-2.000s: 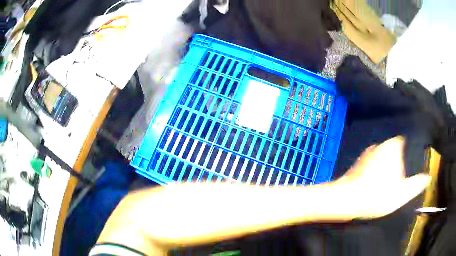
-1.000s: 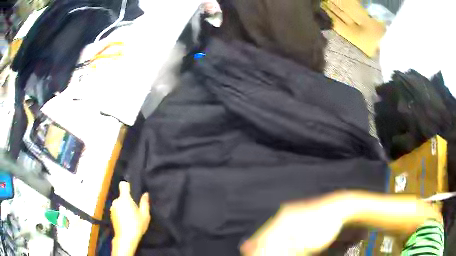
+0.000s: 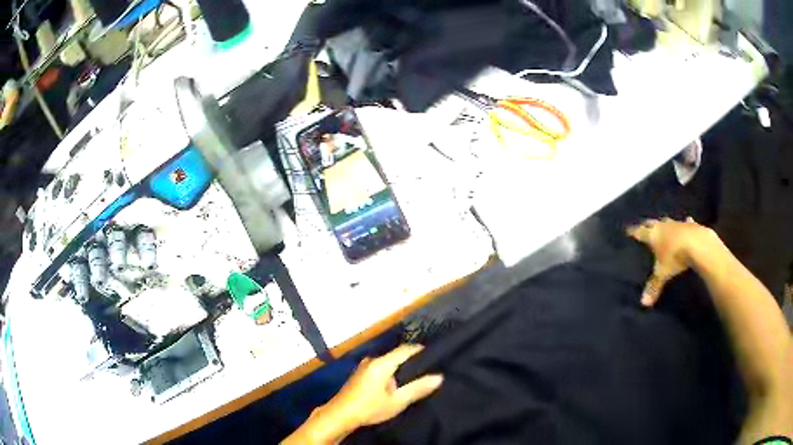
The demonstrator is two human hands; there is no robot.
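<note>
A large black fabric piece lies spread in front of me at the lower right, beside the table edge. My left hand rests at its left edge, thumb and fingers apart, with no cloth clearly gripped. My right hand lies on its upper right part, fingers spread. What supports the cloth is hidden beneath it.
The white table has a wooden edge. On it are an overlock machine at left, a lit smartphone, orange-yellow scissors, a green holder and dark cloth at the back.
The view has swung left, towards the machine. The blue crate, seen two seconds ago, was covered by black fabric one second ago. My right hand is now spread on the cloth farther up.
</note>
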